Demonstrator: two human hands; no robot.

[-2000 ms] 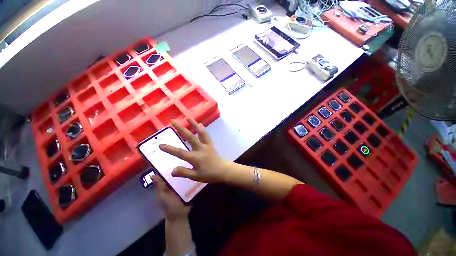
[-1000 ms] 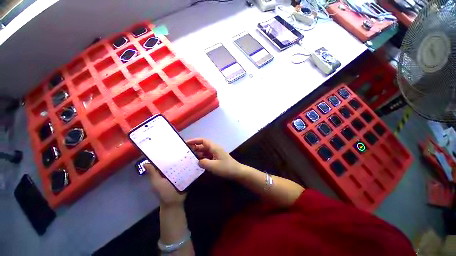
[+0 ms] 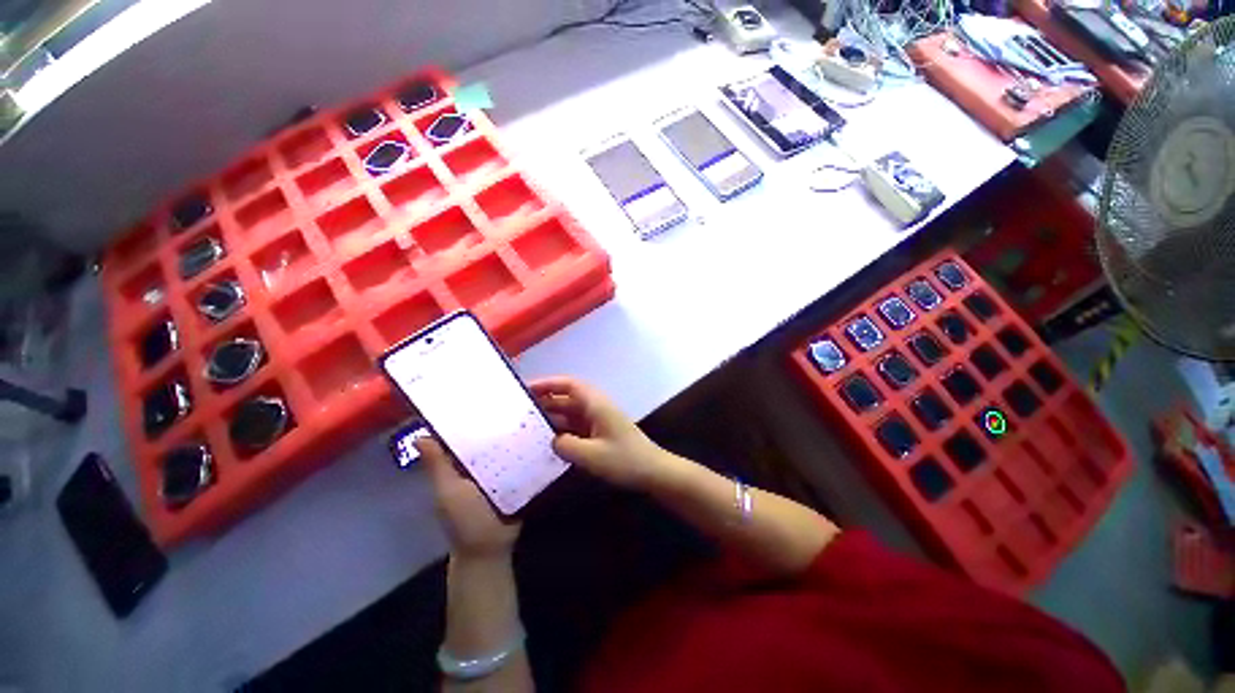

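Observation:
The test smartphone has a bright white screen with rows of small marks on its lower half. My left hand holds it from below and the left side. My right hand is at the phone's right edge, fingers bent, fingertips at the lower right of the screen. A small smartwatch unit with a lit white pattern shows at my left fingertips, left of the phone; whether it is held or lies on the bench is unclear. The red-orange bench foam tray lies behind the phone, partly filled with dark watch units.
A black smartphone lies at the left. Two pale phones and a dark-framed device lie mid-bench, with a corded white device at the right edge. A lower side foam tray holds watch units, one with a green ring. A fan stands right.
Two seconds ago my right hand was spread over the screen; it has drawn back to the phone's right edge. The screen now shows rows of marks low down. The camera view has shifted slightly.

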